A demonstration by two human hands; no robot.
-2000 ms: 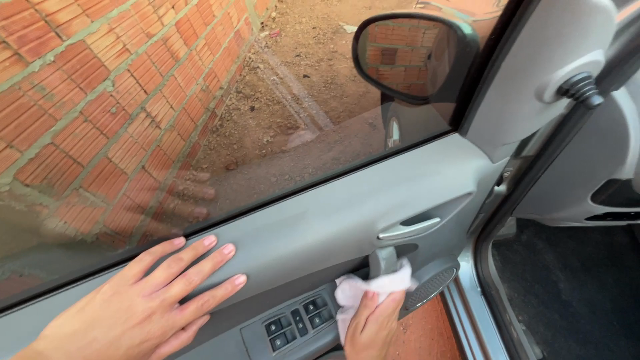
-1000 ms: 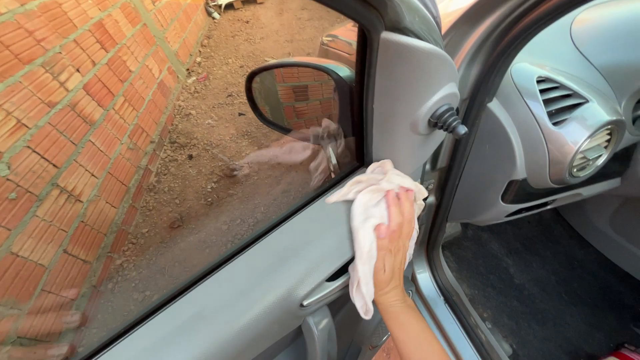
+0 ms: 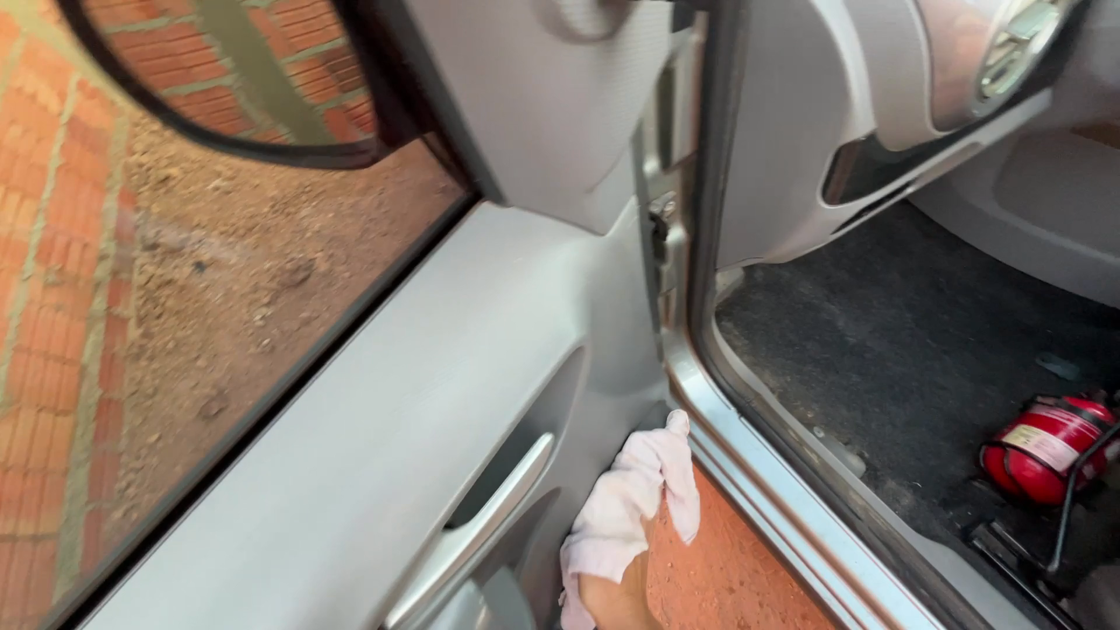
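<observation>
A pale pink cloth point(image 3: 617, 503) drapes over my right hand point(image 3: 634, 490), which presses it against the lower front part of the grey car door panel point(image 3: 350, 411), by the panel's front edge. The cloth hides my fingers; only the wrist shows below it. Just left of the cloth is the silver inner door handle point(image 3: 481, 525) in its recess. My left hand is out of view.
The side mirror point(image 3: 236, 87) stands outside the window at upper left, before a brick wall point(image 3: 52, 350) and bare dirt. To the right run the metal door sill point(image 3: 761, 490) and dark floor carpet point(image 3: 892, 350), with a red fire extinguisher point(image 3: 1046, 446) at far right.
My right hand with the cloth has moved from the base of the mirror trim down to the lower front of the door panel. My left hand, on the panel two seconds ago, is out of view.
</observation>
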